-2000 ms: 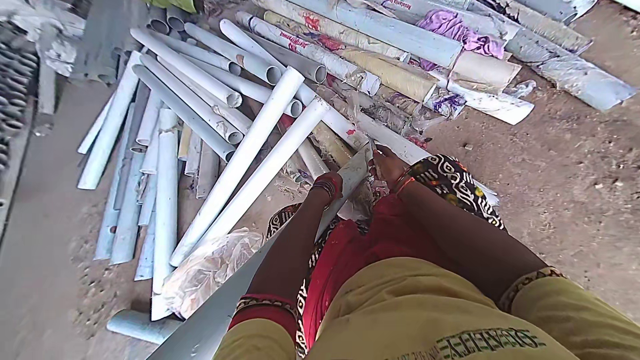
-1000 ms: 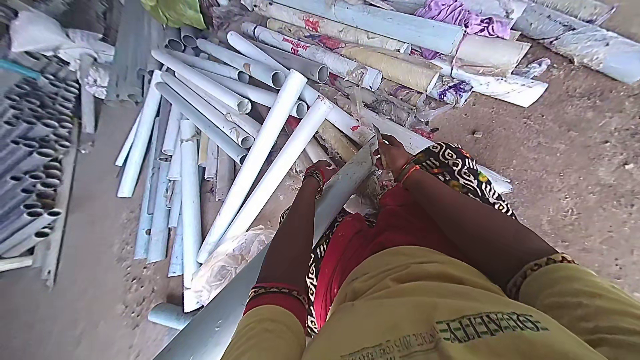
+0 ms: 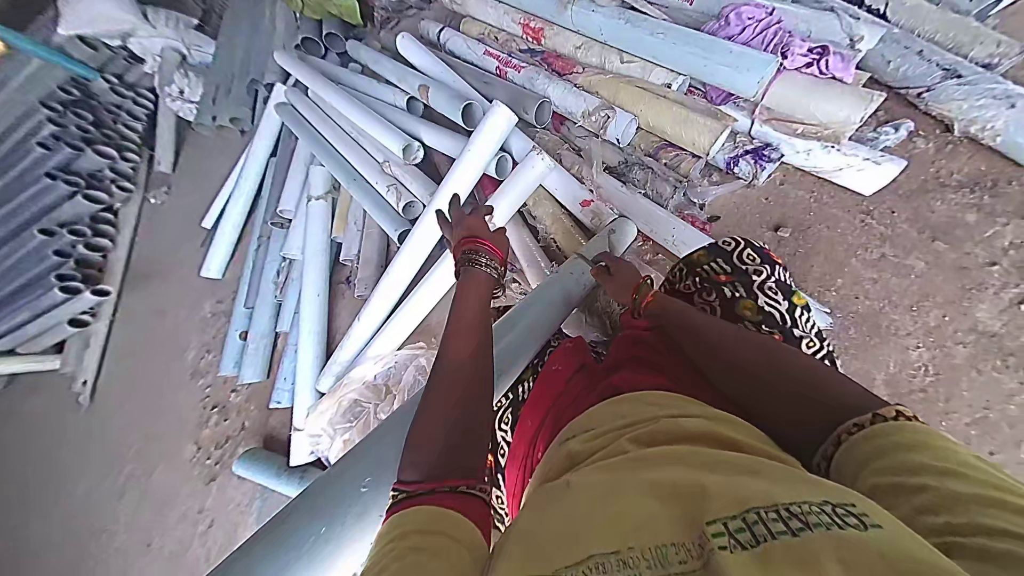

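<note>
My left hand [image 3: 474,230], with bangles at the wrist, is held over two white plastic pipes [image 3: 404,268], its fingers spread and nothing gripped; whether it touches them cannot be told. A large grey plastic pipe [image 3: 544,316] slants from the lower left, under my left forearm, to its round end in front of my body. Beside that end is my right hand [image 3: 618,278], its fingers closed around a small thin tool [image 3: 588,259] that lies against the pipe wall. The tool's kind is unclear, as my fingers cover most of it.
A pile of white and grey pipes [image 3: 318,264] lies ahead to the left, with clear plastic wrap [image 3: 376,392] at its near end. Larger wrapped pipes [image 3: 552,80] and a purple cloth [image 3: 776,40] are further ahead. Stacked dark pipes [image 3: 48,216] stand at the far left.
My left hand has come off the grey pipe and moved forward over the white pipes, its fingers now apart. My right hand remains by the grey pipe's end.
</note>
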